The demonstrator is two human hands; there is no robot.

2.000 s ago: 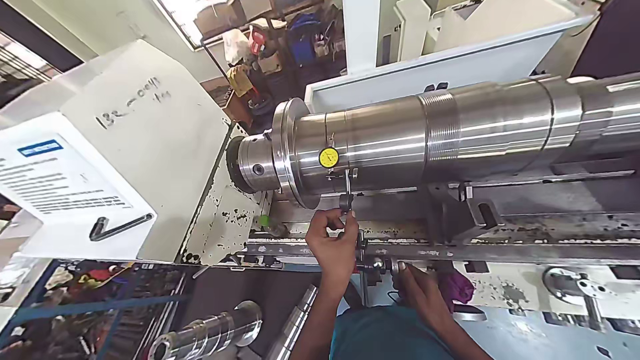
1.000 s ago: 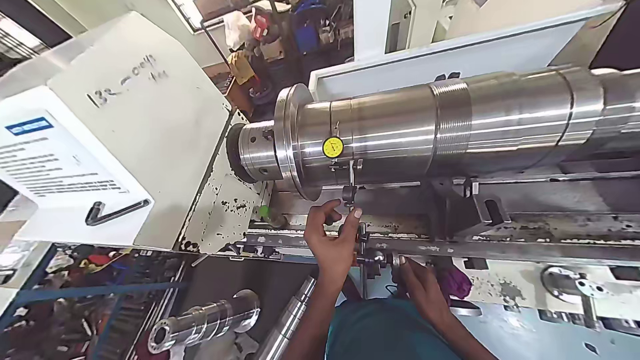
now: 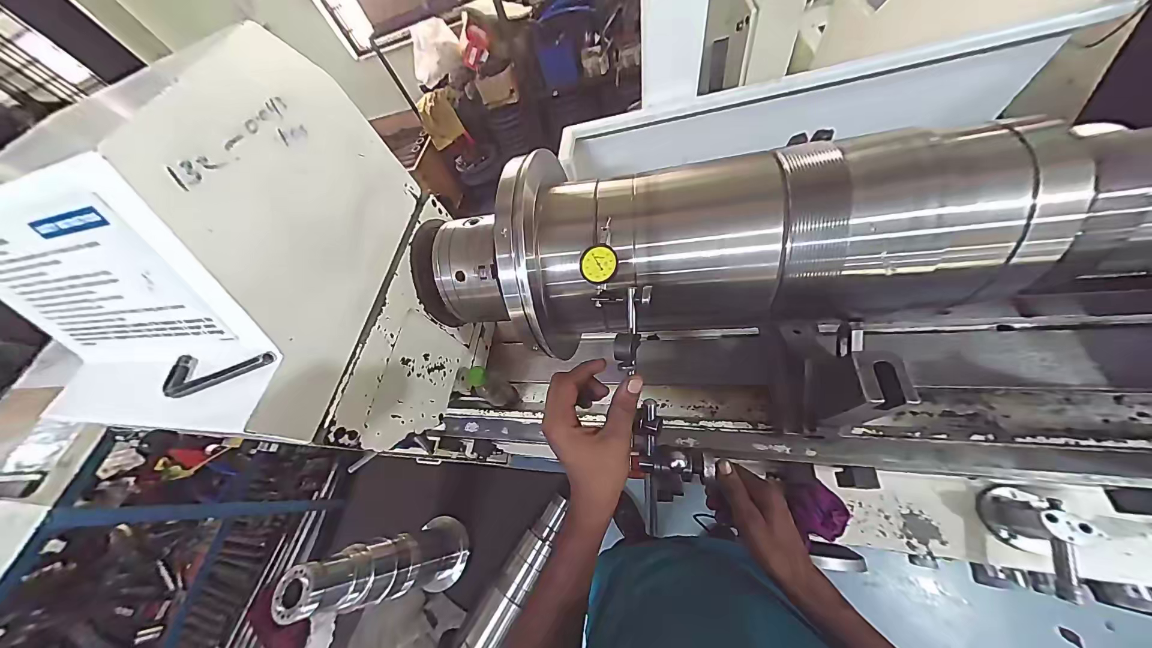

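A large steel spindle shaft lies across the machine, with a flange near its left end. In front of the shaft stands a yellow-faced dial indicator, carried by a thin stand rod with a clamp knob. My left hand is just below that knob, thumb and fingers apart, holding nothing. My right hand is at a dark round knob on the stand's lower part; its fingertips touch it, but the grip is partly hidden.
A hex key lies on a printed sheet upon the white headstock cover. More turned shafts are at lower left, beside a blue rack. A purple cloth lies right of my right hand. A handwheel is at far right.
My left hand, earlier with its fingers at the knob under the dial indicator, has come away from it and its fingers have spread. My right hand stays in about the same place.
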